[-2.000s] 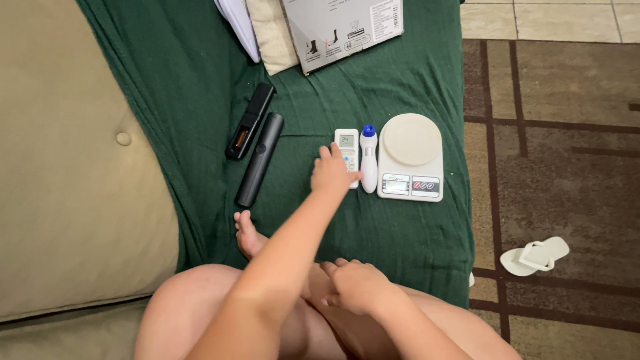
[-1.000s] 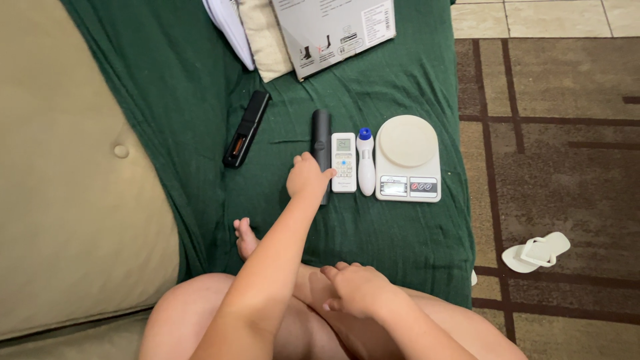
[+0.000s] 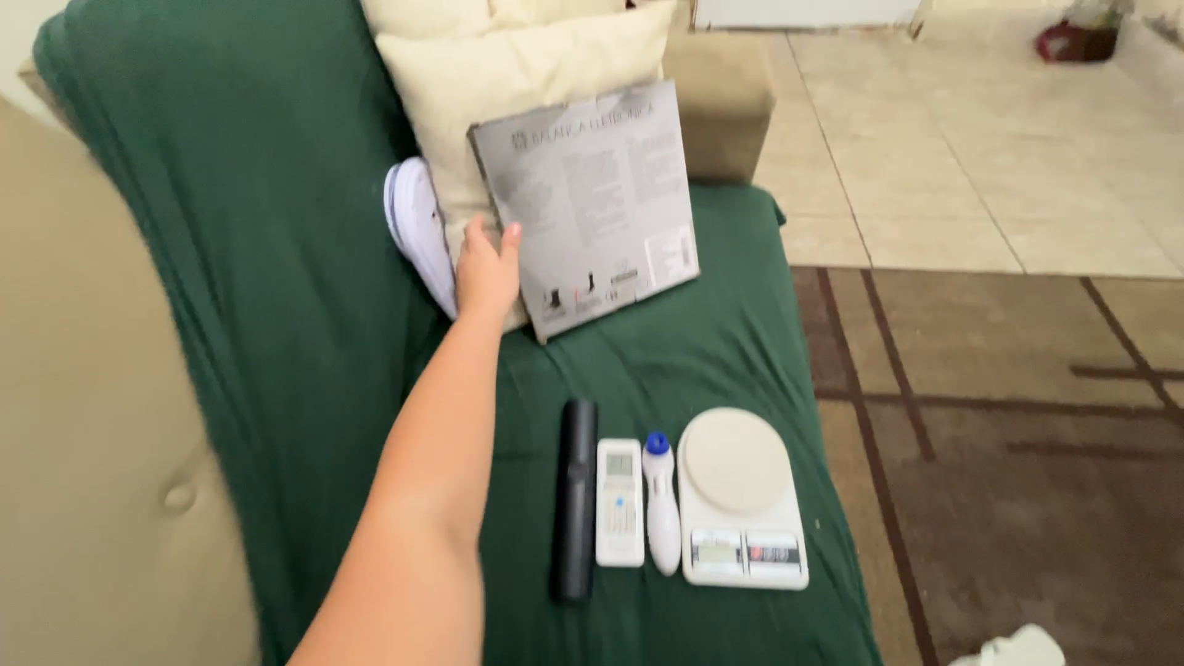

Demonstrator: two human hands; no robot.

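My left hand (image 3: 488, 270) reaches out with thumb and fingers apart, at the left edge of a grey cardboard box for an electronic scale (image 3: 592, 203); whether it touches the box is unclear. The box leans on a cream cushion (image 3: 527, 69). Nearer to me, side by side on the green cloth, lie a black cylindrical device (image 3: 575, 499), a white remote control (image 3: 620, 504), a white handheld device with a blue tip (image 3: 661, 504) and a white kitchen scale (image 3: 743, 495) with a round platform. My right hand is out of view.
A white shoe (image 3: 421, 227) stands by the cushion's left side. The green cloth (image 3: 296, 277) covers the sofa seat, with the beige backrest (image 3: 102, 416) at left and an armrest (image 3: 717, 102) beyond. A patterned brown rug (image 3: 1017, 499) lies on the floor at right.
The black cylinder was moved right, beside the remote, between the two earlier frames. My left hand has since left it and reached forward to the box. The view has shifted forward; my right hand left it.
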